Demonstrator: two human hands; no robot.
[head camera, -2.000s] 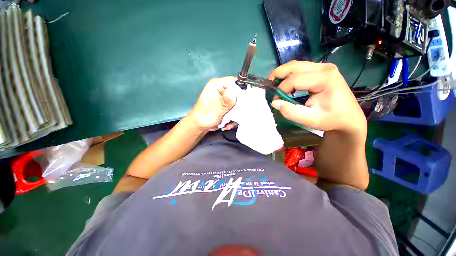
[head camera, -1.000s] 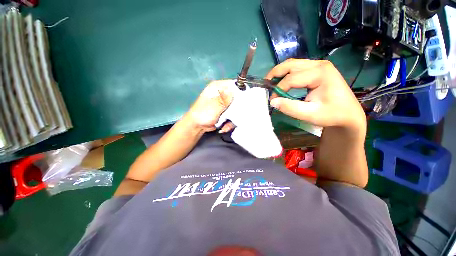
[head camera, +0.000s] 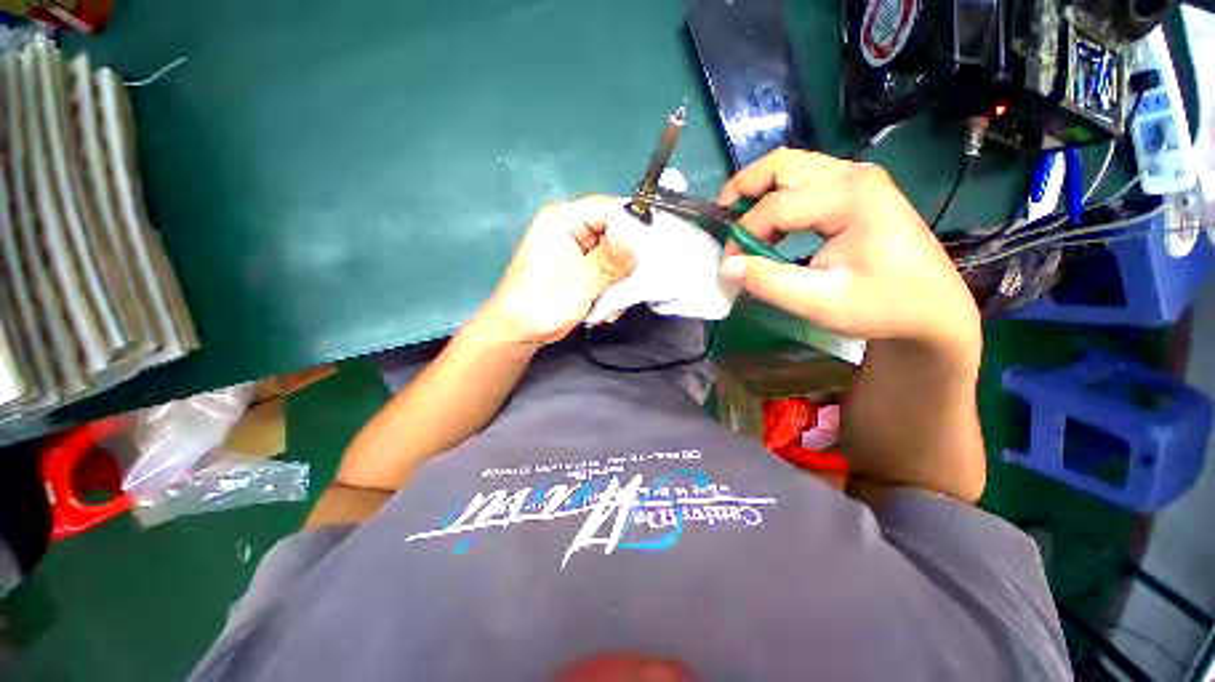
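A soldering iron points up and slightly right, its pointed tip at the top. A crumpled white cloth is wrapped round its handle. My left hand holds the wrapped handle. My right hand holds pliers with green handles. The pliers' dark jaws are at the base of the metal barrel; whether they clamp it is too small to tell. A thin dark cable loops below the cloth in front of my shirt.
A stack of trays stands on the green bench at left. A black smartphone lies beyond my right hand. A black soldering station with cables is at the upper right. Blue stools and a red stool are below.
The cloth's lower part, which hung down over my shirt, is now gathered up beside the handle. The cable loop now shows below it. My hands have barely moved.
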